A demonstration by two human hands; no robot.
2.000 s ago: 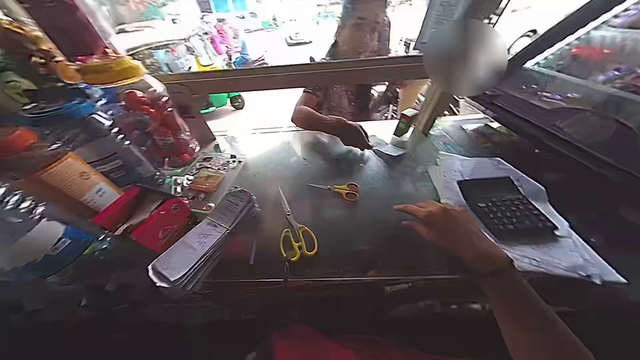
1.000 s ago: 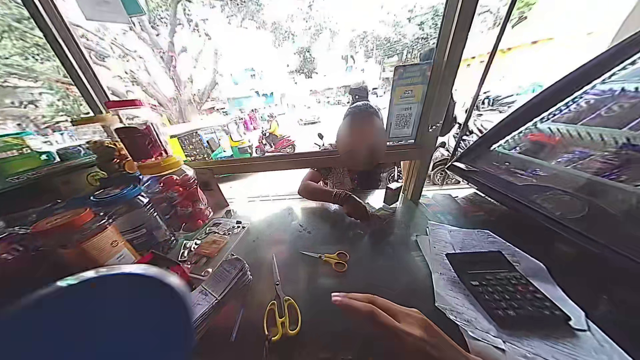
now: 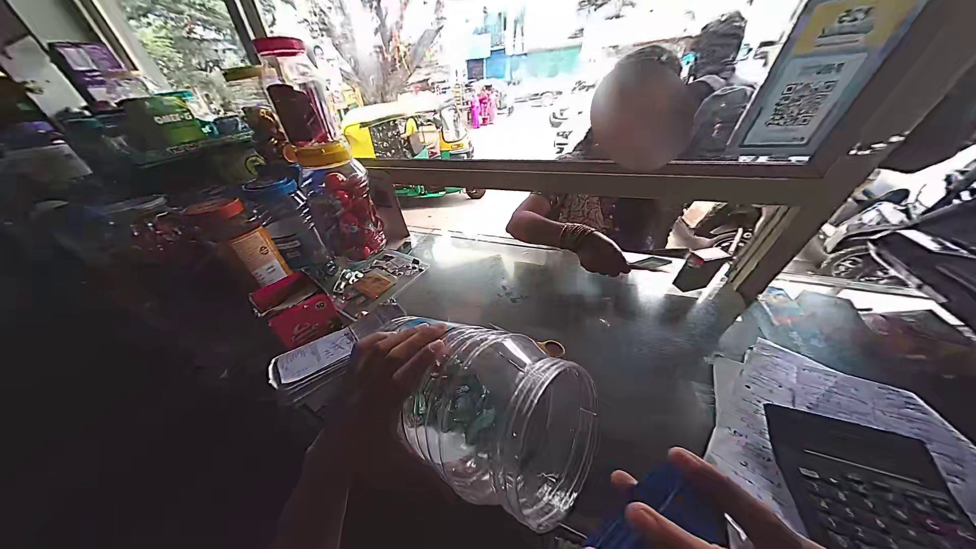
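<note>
My left hand [image 3: 389, 374] grips a clear plastic jar [image 3: 488, 412] from its left side, above the counter. The jar is tilted on its side, its uncovered mouth [image 3: 553, 442] facing right, and some green-wrapped pieces [image 3: 461, 408] lie inside. At the lower right my right hand [image 3: 709, 503] has its fingers around a blue lid [image 3: 663, 499], just right of the jar's mouth. One yellow scissor handle [image 3: 552, 348] shows behind the jar; the rest of the scissors is hidden.
A calculator [image 3: 862, 473] lies on written papers [image 3: 823, 396] at right. Bundled paper slips [image 3: 316, 358], a red box [image 3: 305, 316] and a jar of red items [image 3: 347, 206] stand at left. Across the counter [image 3: 488, 282], a person's hand [image 3: 602, 253] rests near a small box [image 3: 700, 268].
My left hand has come into view gripping the clear jar. My right hand, earlier empty over the counter, now holds the blue lid. The view has shifted.
</note>
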